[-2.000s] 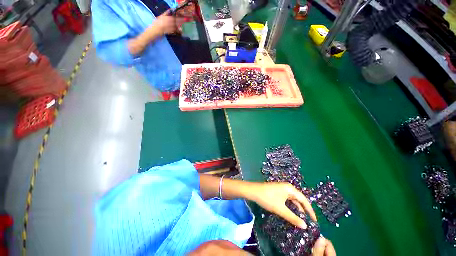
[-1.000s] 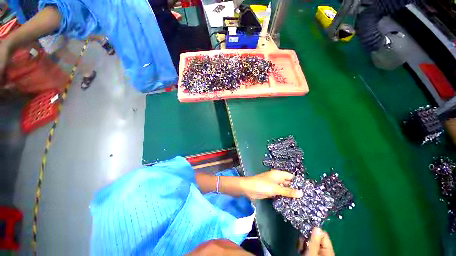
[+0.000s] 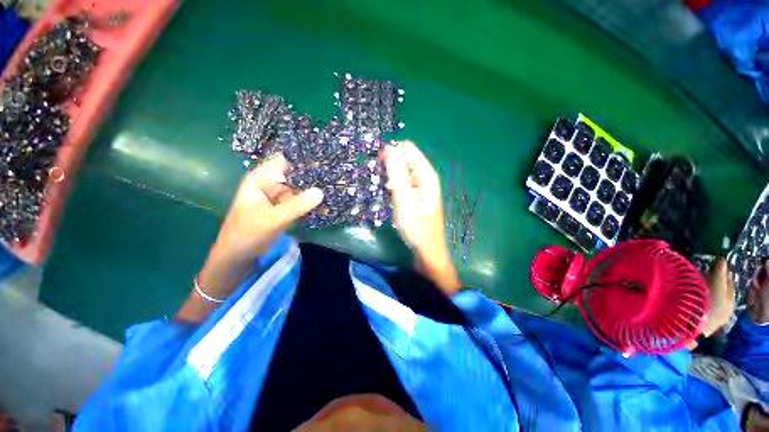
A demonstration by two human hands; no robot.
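A flat batch of small dark parts with silver bits (image 3: pixel 341 177) is between my hands. My left hand (image 3: pixel 268 202) holds its left side, thumb on top. My right hand (image 3: pixel 411 187) is at its right edge, fingers against the parts; its fingertips are partly hidden. Two more batches touch or lie just behind it: a greyer one (image 3: pixel 260 122) at the back left and a squarer one (image 3: pixel 371 103) at the back right. All are over the green mat (image 3: pixel 472 59).
A pink-red bin (image 3: pixel 105 105) with mixed parts and rings is at the far left. Thin dark strips (image 3: pixel 464 221) lie right of my right hand. White blister trays (image 3: pixel 583 177), dark trays (image 3: pixel 670 198) and a red fan (image 3: pixel 645 295) are at the right. Another person's hand (image 3: pixel 721 295) shows beyond the fan.
The view has swung from the aisle to the bench front, bringing the fan and blister trays into view. The batch is now flat between both hands, and my right hand shows more fully.
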